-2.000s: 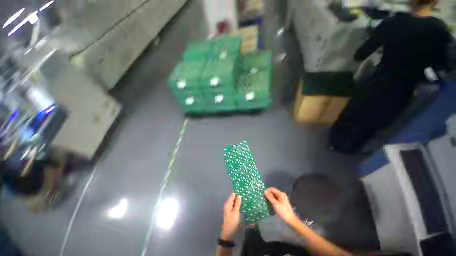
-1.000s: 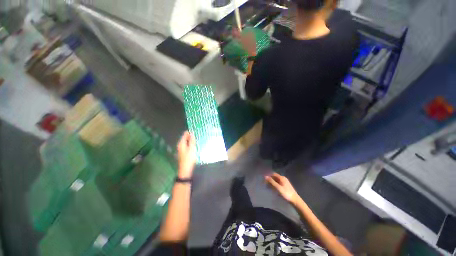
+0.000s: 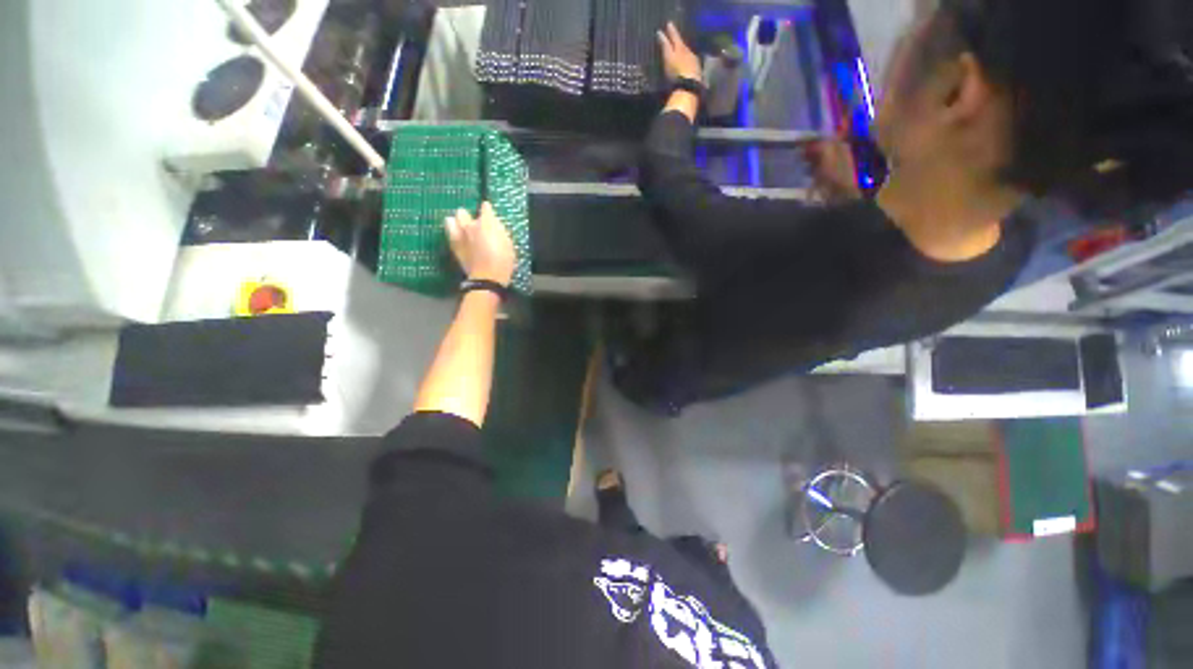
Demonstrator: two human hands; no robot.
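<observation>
My left hand reaches forward with its fingers closed at the edge of a green circuit panel, which stands tilted. Another green panel lies flat beside it, to its left, over the rails of a machine conveyor. The fingers hide part of where the panels meet. A small skin-toned patch beside my shirt appears to be my right hand, mostly hidden; its grip cannot be made out.
A person in black stands close at the right, one hand by stacked black boards. A red button on yellow and a black pad sit on the machine ledge. A round stool stands at lower right.
The view has turned to the conveyor and come closer to the other person. My left hand has brought the green panel onto the rails. My right hand has dropped back near my body.
</observation>
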